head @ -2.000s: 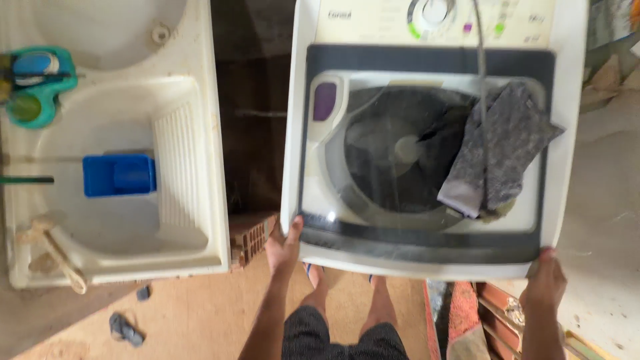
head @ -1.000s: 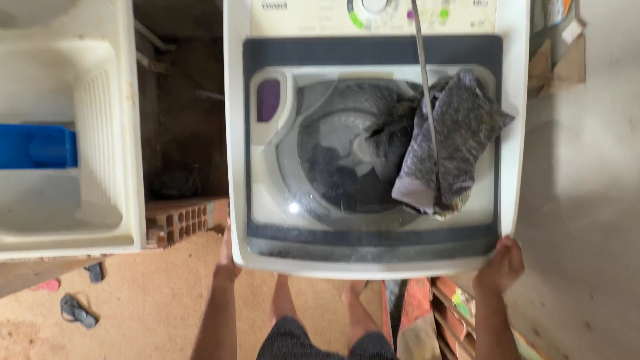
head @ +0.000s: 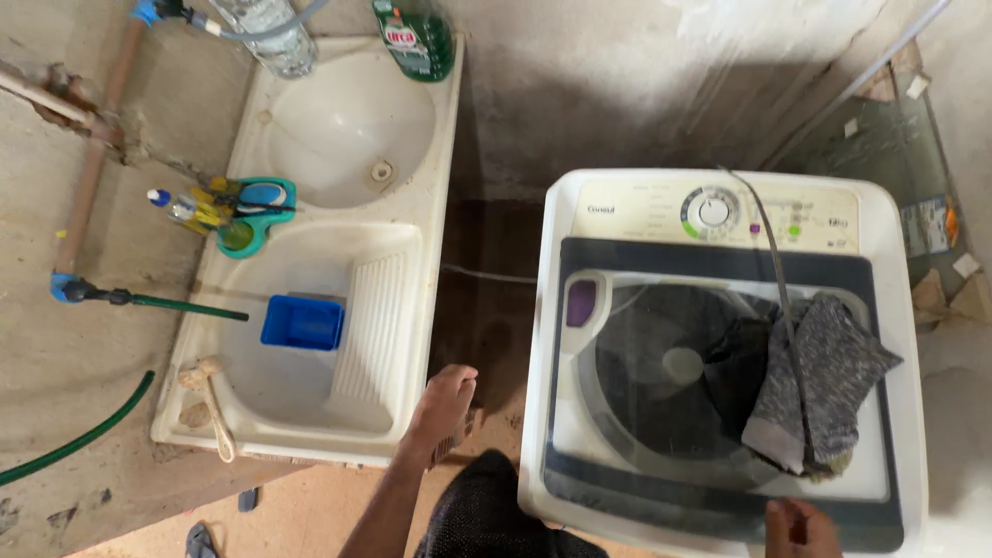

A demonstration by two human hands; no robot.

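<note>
A white top-loading washing machine [head: 535, 434] stands at the right, its glass lid down with dark laundry seen beneath. On the lid lies a grey knitted cloth [head: 821, 372], crossed by a grey cable [head: 775, 263]. My left hand [head: 446, 403] hovers between the washer and the sink's right edge, fingers loosely curled, with nothing seen in it. My right hand [head: 802, 527] is over the washer's front edge, fingers bent; the frame's bottom cuts it off, so whether it touches or holds anything is unclear.
At left is a white double laundry sink [head: 442, 232] with a blue plastic container [head: 302, 324], a wooden-handled brush [head: 209, 407] and a teal caddy [head: 267, 217]. A green bottle [head: 415, 39] stands at its back. A green hose [head: 186, 304] reaches over the basin. Flip-flops [head: 200, 540] lie on the floor.
Both hands have left the washer's front corners; the left is now beside the sink, the right above the washer's front edge. The view has shifted to show more of the sink and wall.
</note>
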